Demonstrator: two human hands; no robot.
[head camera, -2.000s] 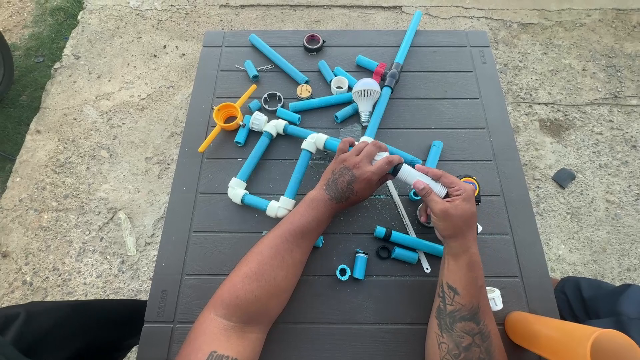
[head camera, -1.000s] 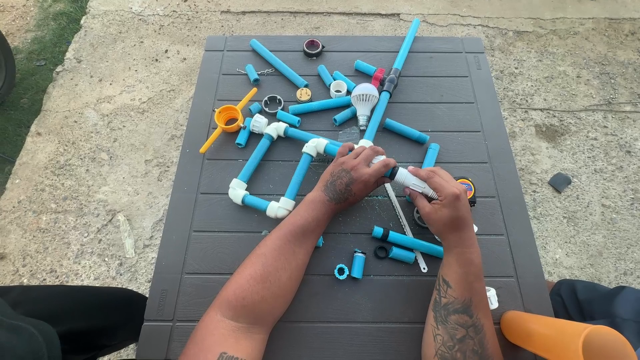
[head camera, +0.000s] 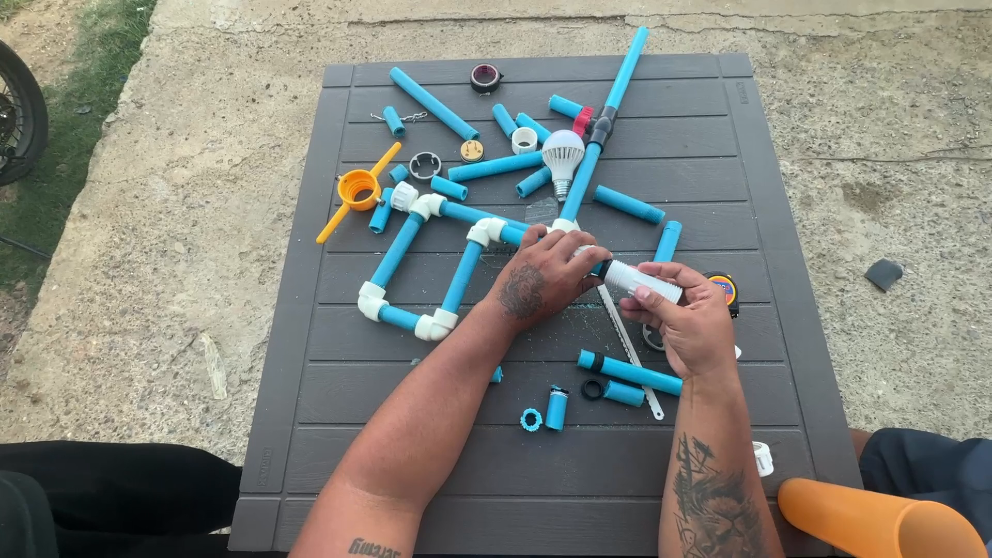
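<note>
My left hand (head camera: 554, 267) grips the right end of a blue pipe frame (head camera: 463, 275) with white elbow fittings. In my right hand (head camera: 678, 306) is a white threaded plastic fitting (head camera: 642, 282), its left end against a black ring (head camera: 604, 269) beside my left fingers. The join itself is partly hidden. A blue pipe (head camera: 581, 182) with a grey, red-handled valve (head camera: 601, 125) rises from a white fitting by my left hand. Beside that pipe lies an LED bulb (head camera: 563, 159). A saw blade (head camera: 629, 353) lies beneath my hands.
Blue pipe offcuts (head camera: 434, 103), an orange two-handled tool (head camera: 359, 191) and a black ring (head camera: 485, 77) lie on the grey slatted table (head camera: 465, 465). A tape measure (head camera: 725, 293) is behind my right hand. A large orange pipe (head camera: 868, 515) stands out at the lower right corner.
My right hand has shifted its grip on the white threaded fitting, with the fingers now around its right end. My left hand stays on the frame.
</note>
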